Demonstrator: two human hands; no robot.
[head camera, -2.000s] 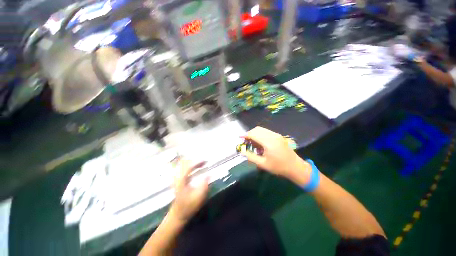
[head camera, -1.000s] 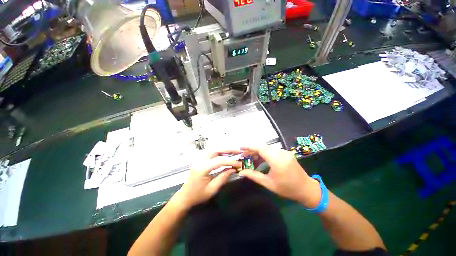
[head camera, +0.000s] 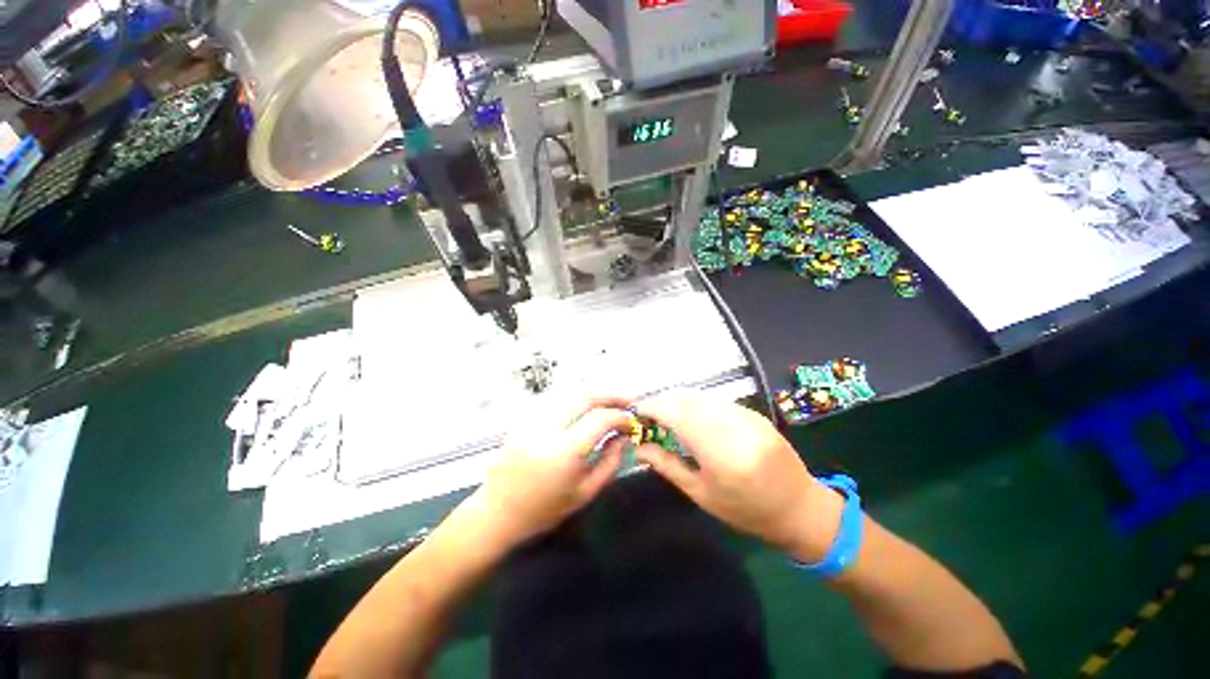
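A small green circuit board with a yellow component is held between my two hands, in front of the machine's pale base. My left hand pinches at its left side and my right hand, with a blue wrist strap, grips its right side. The fingers hide most of it; a white part in my left fingers cannot be told clearly. A small metallic fixture sits on the base beyond my hands. The dark soldering iron head stands above and behind it.
A black tray at the right holds many green boards. White parts lie left of the base, with more heaped on paper at the far right. A display box, a silver frame and a beige fume cone stand behind.
My hands have come together around the small board; earlier my left hand was apart and empty. The display digits have changed. The camera view has shifted and steadied.
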